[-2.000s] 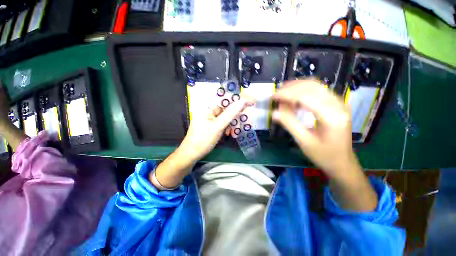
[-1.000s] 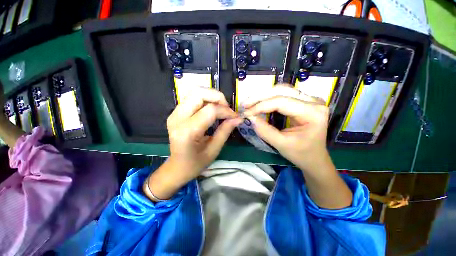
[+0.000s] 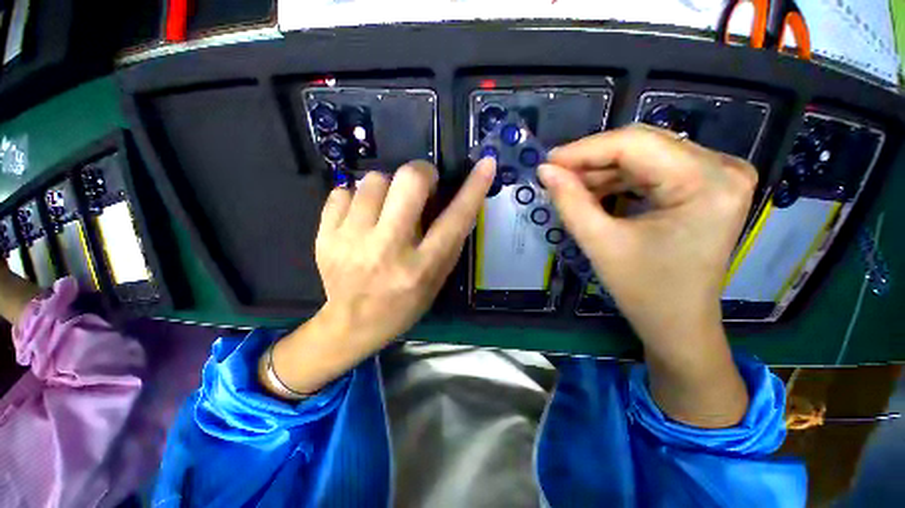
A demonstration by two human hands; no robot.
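Observation:
A clear ring sheet [image 3: 540, 214] with dark rings lies slantwise over the second phone [image 3: 514, 243], its upper end over that phone's camera modules. My right hand [image 3: 650, 203] pinches the sheet's right edge between thumb and index finger. My left hand [image 3: 389, 238] has its index fingertip on the sheet's upper left part, beside a ring; its other fingers are curled over the first phone [image 3: 402, 124]. The black phone tray [image 3: 228, 189] holds these phones, a third phone [image 3: 734, 114] partly under my right hand, and a fourth phone [image 3: 784, 243] at the right.
The tray's leftmost slot shows bare black foam. Orange-handled scissors [image 3: 764, 25] lie on white paper behind the tray. A red bar [image 3: 177, 20] is at the back left. A smaller-looking tray with phones [image 3: 124, 238] and a co-worker's pink sleeve [image 3: 74, 347] are at the left.
Both hands were together at the sheet in front of the second phone. The sheet is now over its cameras, with my left index finger extended onto it. The view has moved closer to the tray.

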